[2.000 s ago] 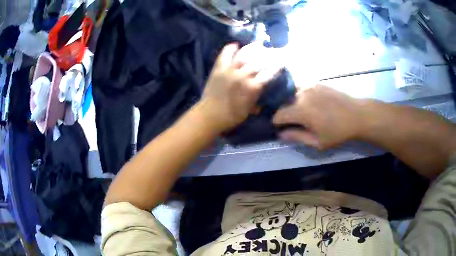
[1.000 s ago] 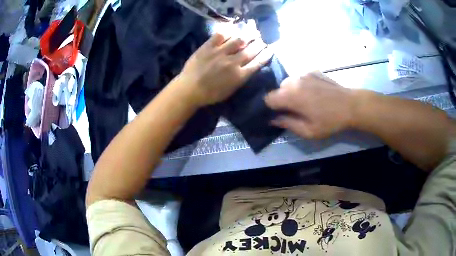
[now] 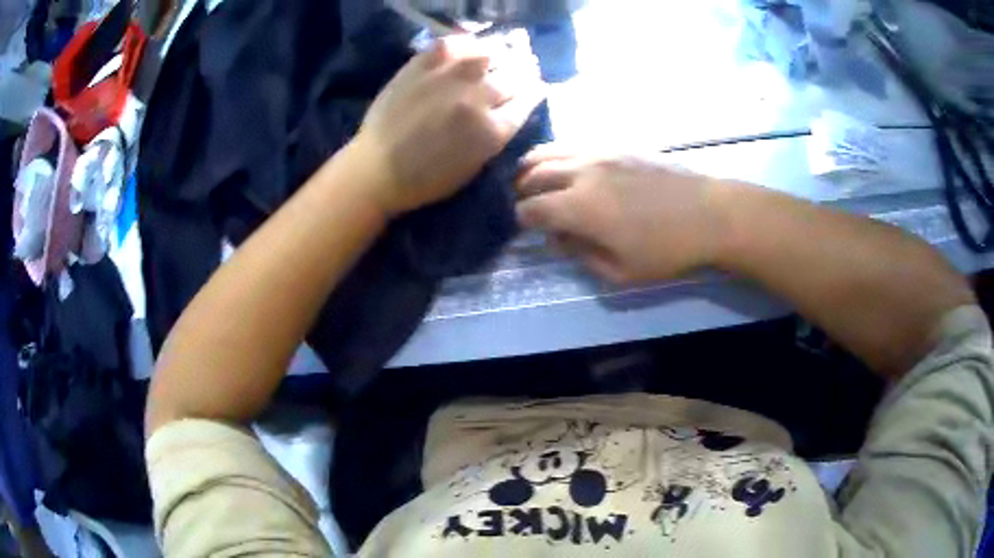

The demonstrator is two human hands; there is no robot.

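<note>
A large black garment piece [image 3: 294,120] lies over the left and middle of the white table, with a fold hanging over its front edge. My left hand [image 3: 441,120] lies on the cloth at top centre, its fingertips in the glare just below the sewing machine's needle area [image 3: 471,24]. The needle itself cannot be made out. My right hand [image 3: 616,213] is to the right, its fingertips closed on the right edge of the black cloth. The glare and my hands hide the seam.
A white printed label stack [image 3: 848,147] lies at right. Black-handled scissors or cords [image 3: 959,164] are at far right. Pale scraps [image 3: 779,38] lie at upper right. A pink tray [image 3: 57,218] and a red-orange item [image 3: 93,93] are at upper left, above a hanging black heap [image 3: 82,360].
Both hands have moved left with the cloth. The flat black flap between them now lies bunched, and a black fold hangs over the front edge. The view has shifted slightly.
</note>
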